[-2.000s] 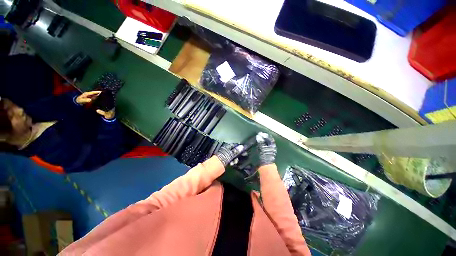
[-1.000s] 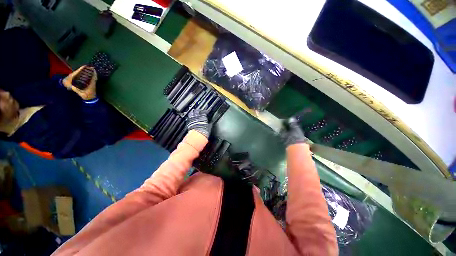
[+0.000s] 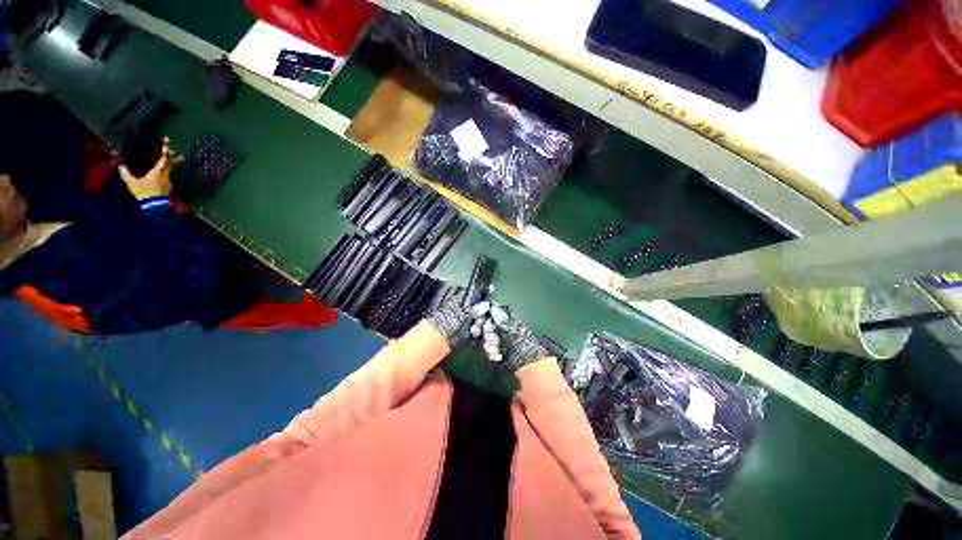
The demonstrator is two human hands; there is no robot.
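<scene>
My left hand (image 3: 456, 319), in a grey knit glove, holds a slim black housing (image 3: 479, 276) that points up and away from me. My right hand (image 3: 503, 335), also gloved, touches my left hand at the housing's lower end; whether it holds a small part is hidden by the fingers. Two rows of black housings, an upper row (image 3: 406, 218) and a lower row (image 3: 364, 280), lie side by side on the green bench left of my hands. An open clear parts bag (image 3: 665, 417) with black pieces and a white label lies right of my hands.
A second parts bag (image 3: 491, 153) rests on brown cardboard (image 3: 392, 114) beyond the bench's pale strip. A slanted post (image 3: 781, 264) with a translucent cup (image 3: 833, 316) stands at right. A neighbour (image 3: 116, 253) sits at left. A white shelf holds a black tray (image 3: 675, 51).
My left hand has come back from the housing rows and my right hand from the area beyond the strip. They now meet over the bench around a housing. The neighbour's hands have moved apart.
</scene>
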